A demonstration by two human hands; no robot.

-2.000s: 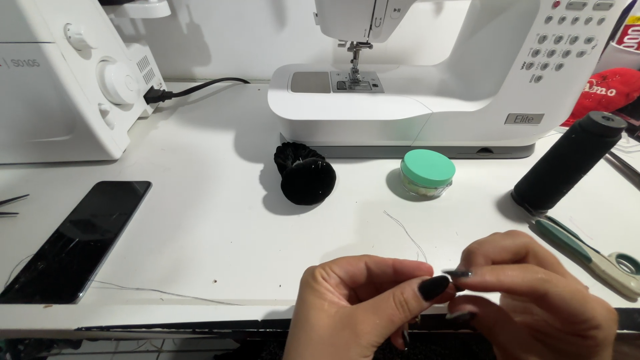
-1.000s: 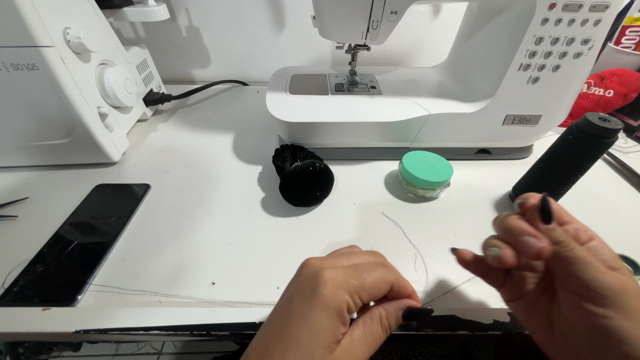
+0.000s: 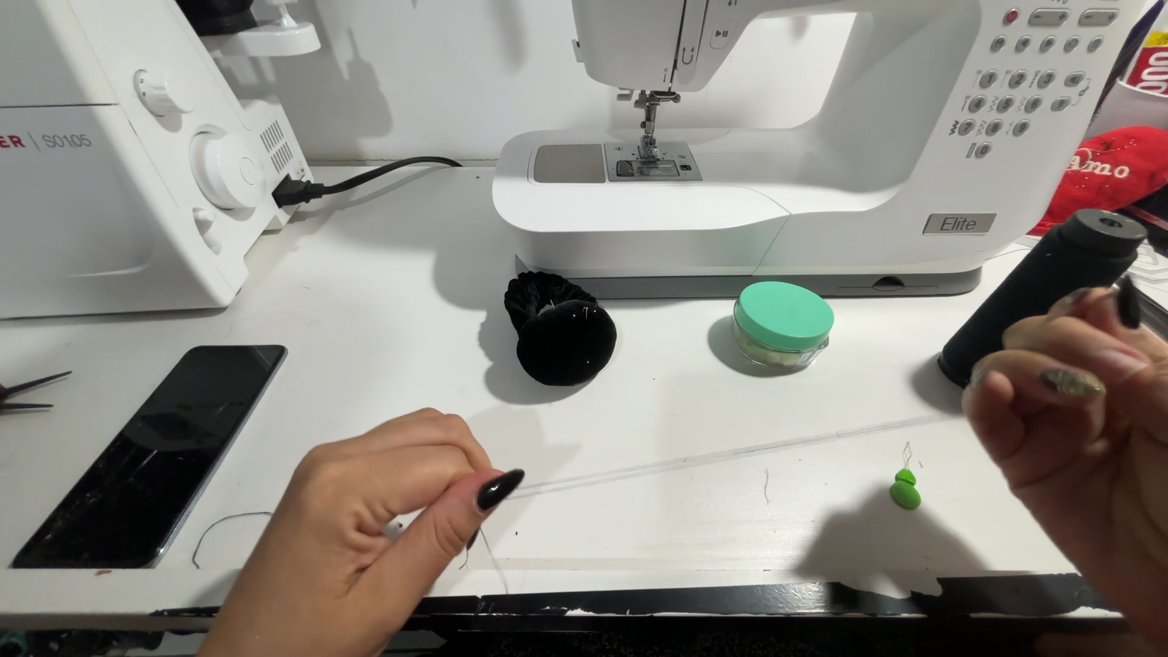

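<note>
My left hand (image 3: 392,529) pinches a thin pale thread (image 3: 693,459) between thumb and forefinger near the table's front edge. The thread runs as a near-straight double line up to my right hand (image 3: 1077,383), whose curled fingers are raised at the right edge of the view. What its fingertips grip is too small to make out. Below the thread, left of my right hand, a green needle threader (image 3: 904,493) with a wire loop lies on the table. A black velvet pincushion (image 3: 566,342) with pins in it sits beyond my left hand.
A white sewing machine (image 3: 657,246) stands behind, a white overlock machine (image 3: 109,201) at the left. Also on the table: a phone (image 3: 151,456), a jar with a green lid (image 3: 784,315), a black thread cone (image 3: 1031,292) and dark pointed tips of a tool (image 3: 32,392).
My hands were together two seconds ago and are now wide apart, the right one moved right and up, the left one left. The thread now stretches between them, and the green needle threader has come into sight.
</note>
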